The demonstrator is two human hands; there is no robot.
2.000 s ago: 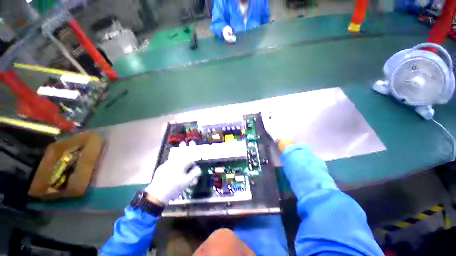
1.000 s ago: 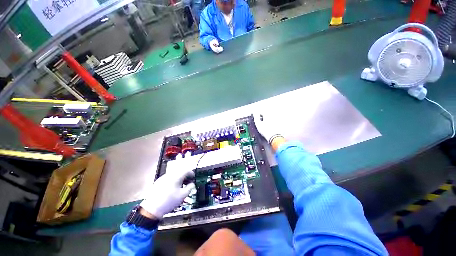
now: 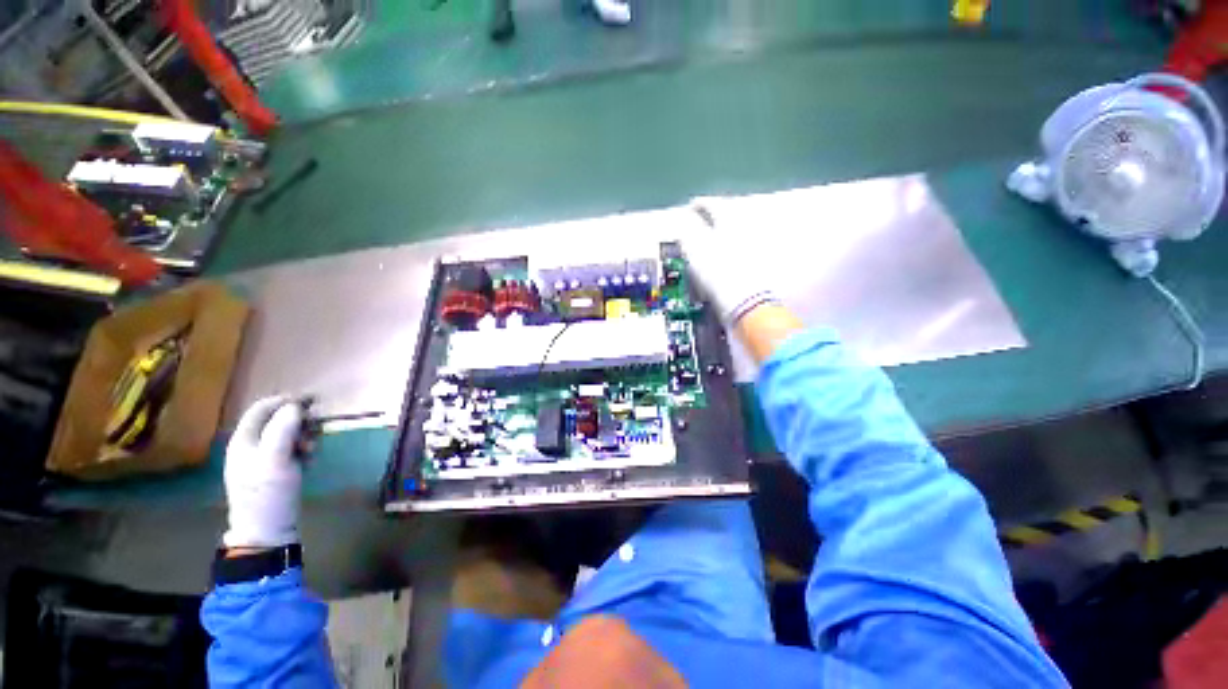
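Note:
The power module (image 3: 572, 381), a green board in a dark metal tray, sits in front of me with its near edge beyond the bench edge. It has white heat sinks, dark-red coils and a yellow block. My left hand (image 3: 263, 471), white-gloved, is left of the tray, apart from it. Its fingers are closed on a small dark tool (image 3: 309, 425) with a thin light shaft pointing right. My right hand (image 3: 711, 269), white-gloved, is at the tray's far right corner. Its fingers are blurred, and whether they grip the rim cannot be told.
The shiny metal sheet (image 3: 889, 283) lies under the module on the green bench (image 3: 566, 141). A brown box (image 3: 202, 384) holding yellow-black items is at left. Another module (image 3: 148, 189), red posts and a dark strip (image 3: 284, 186) are beyond it. A fan (image 3: 1124, 168) stands at right.
My left hand has moved from over the board to the left and now holds a small tool. My right hand has shifted forward along the tray's right side.

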